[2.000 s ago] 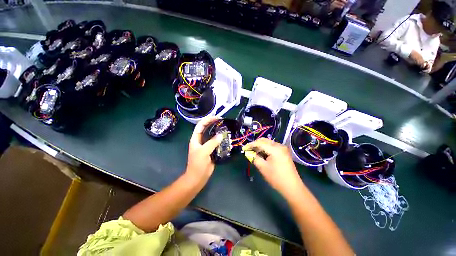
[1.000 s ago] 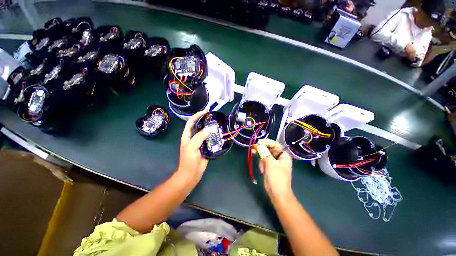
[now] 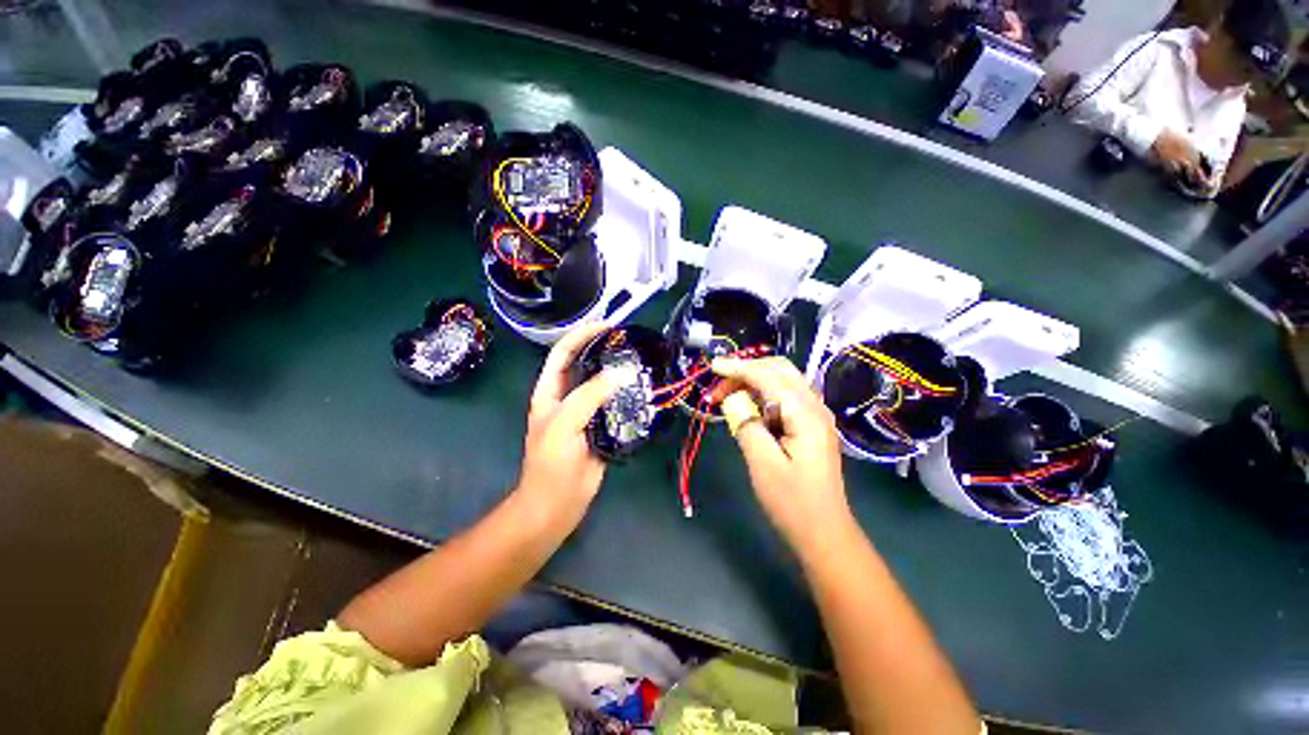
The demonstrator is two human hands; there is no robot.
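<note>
My left hand (image 3: 563,438) holds a black camera head module (image 3: 626,391) by its left side, its silvery circuit board facing up. Red and dark wires (image 3: 686,385) run from it to the black inside of a white camera housing (image 3: 728,319) just behind and to the right. My right hand (image 3: 780,431), with a yellow covering on a finger, pinches the wires at the front of that housing; its fingertips partly hide them. A red lead (image 3: 691,467) hangs down over the green bench, its end free.
Another housing with a module on top (image 3: 546,295) stands at left, two open housings (image 3: 893,395) at right. One loose module (image 3: 442,345) and many massed modules (image 3: 216,216) lie left. A translucent tangled pile (image 3: 1088,546) lies right. A person (image 3: 1170,101) sits across the bench.
My right hand has moved up towards the housing opening, and the hanging red lead has swung left. My left hand still holds the module, which has shifted slightly.
</note>
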